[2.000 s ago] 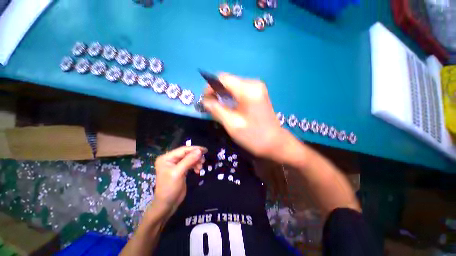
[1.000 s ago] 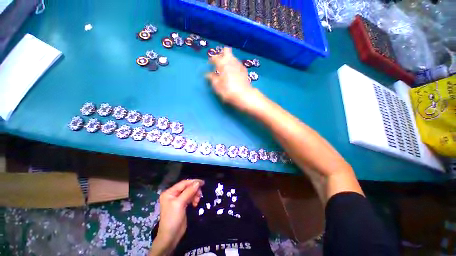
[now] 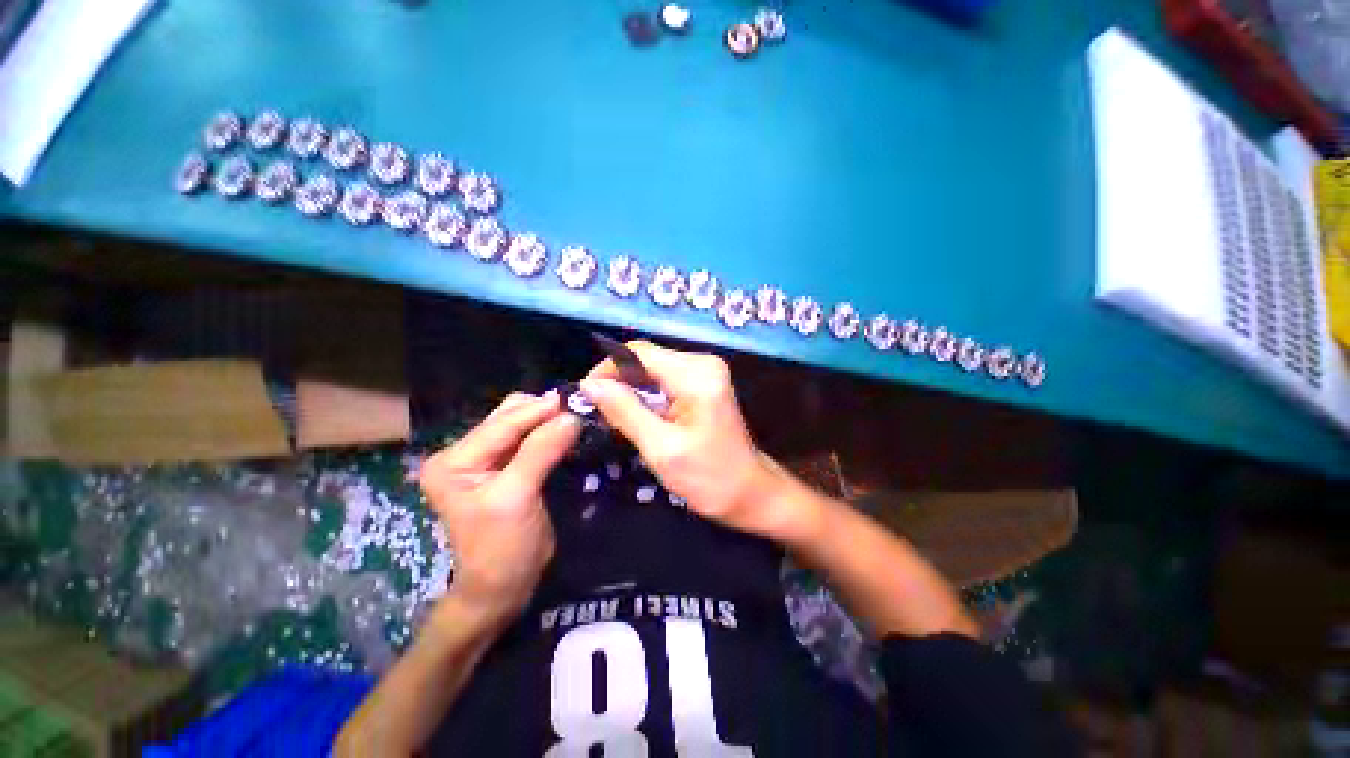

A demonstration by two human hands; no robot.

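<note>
My left hand [image 3: 496,489] and my right hand [image 3: 696,430] meet over my lap, just below the bench edge. Between their fingertips is a small round part [image 3: 579,400] with a pale face, partly hidden by the fingers. A slim black tool [image 3: 622,356] sticks up from my right hand. A long row of small silver-and-dark round parts [image 3: 527,253] runs along the bench's front edge, with a shorter second row [image 3: 347,147] behind its left end. White flecks [image 3: 646,493] lie on my dark shirt.
The teal bench [image 3: 829,163] holds loose parts [image 3: 742,39] at the far side, a white slab with dark slots [image 3: 1170,222], a red tray [image 3: 1258,67], a yellow bag [image 3: 1334,222] and a white sheet [image 3: 67,74]. Cardboard [image 3: 148,410] and white scraps lie below.
My right hand has come back from the loose parts at the far side of the bench to my left hand over the lap. The view has tilted down toward my shirt.
</note>
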